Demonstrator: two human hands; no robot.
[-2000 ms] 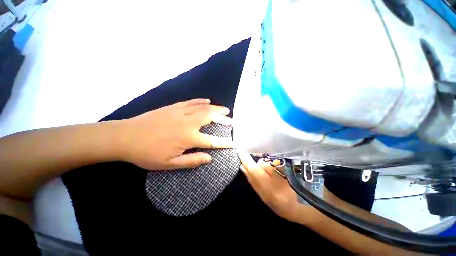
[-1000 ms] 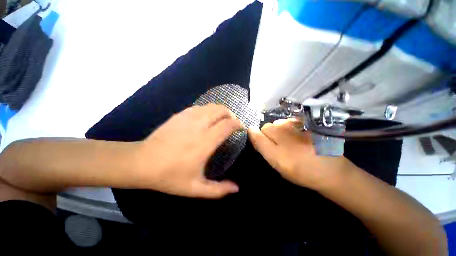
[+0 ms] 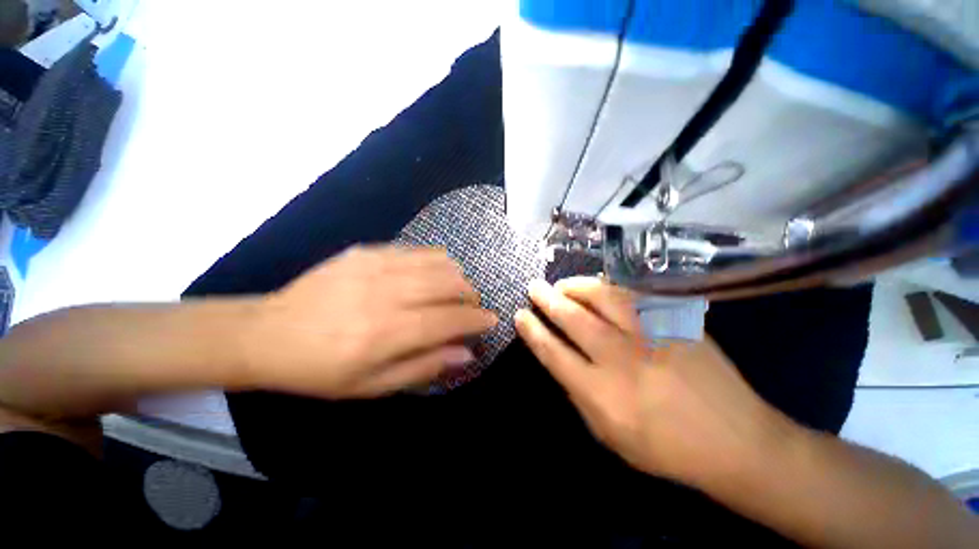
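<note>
A grey checked oval patch (image 3: 472, 231) lies on the black knit panel (image 3: 354, 204), its right edge at the presser foot and needle area (image 3: 580, 241) of the white and blue sewing machine (image 3: 687, 97). My left hand (image 3: 376, 322) lies over the lower left of the patch, slightly blurred, fingers bent and thumb tucked below. My right hand (image 3: 633, 370) rests on the black panel just below the presser foot, its fingertips at the patch's right edge. Both hands press flat on the cloth. The needle point itself cannot be made out.
A dark grey patch stack (image 3: 59, 139) lies at the table's far left. A thick black hose (image 3: 816, 236) curves in front of the machine head. Brown scraps (image 3: 939, 314) lie on the right. Another grey patch (image 3: 183, 493) shows below the table edge.
The view has shifted, showing more of the needle area. The patch has turned with the panel under the foot. My left hand moved off its upper part, then lower left; my right hand came nearer.
</note>
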